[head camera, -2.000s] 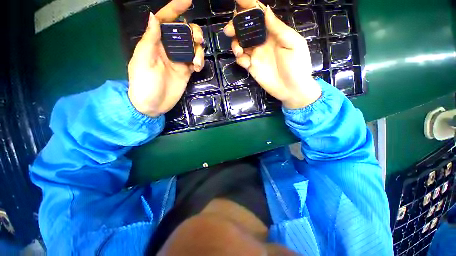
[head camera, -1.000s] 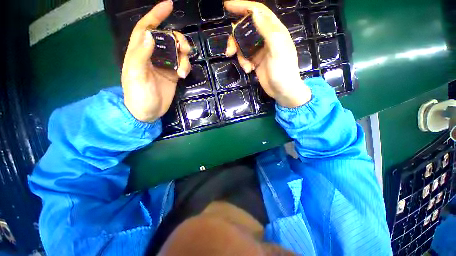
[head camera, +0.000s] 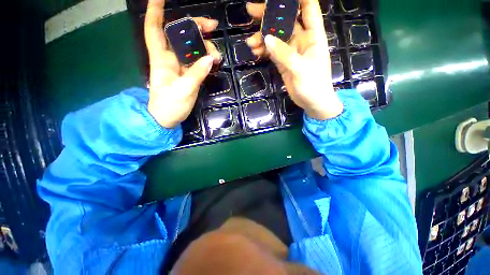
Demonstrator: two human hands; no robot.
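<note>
My left hand [head camera: 174, 88] holds a watch unit [head camera: 184, 41], face up, with its thumb tip at the lower right edge of the face. My right hand [head camera: 307, 70] holds a second watch unit [head camera: 280, 20], with its thumb at the lower left of the face. Both black displays show a small white mark, a blue mark, and a red and a green mark near the bottom. Both units are above a shiny black blister tray [head camera: 240, 131], whose visible pockets look empty. Some fingers are hidden behind the units.
The blister tray lies on the green bench [head camera: 435, 64]. A pale strip [head camera: 86, 19] is at the far left. Stacked trays [head camera: 24, 129] stand at the left. A side tray [head camera: 448, 233] with several units is lower right, below a cream round item [head camera: 473, 135].
Both displays have changed from white text rows to coloured marks. The thumbs have moved onto the lower edges of the faces, and both units have been turned to face up more squarely.
</note>
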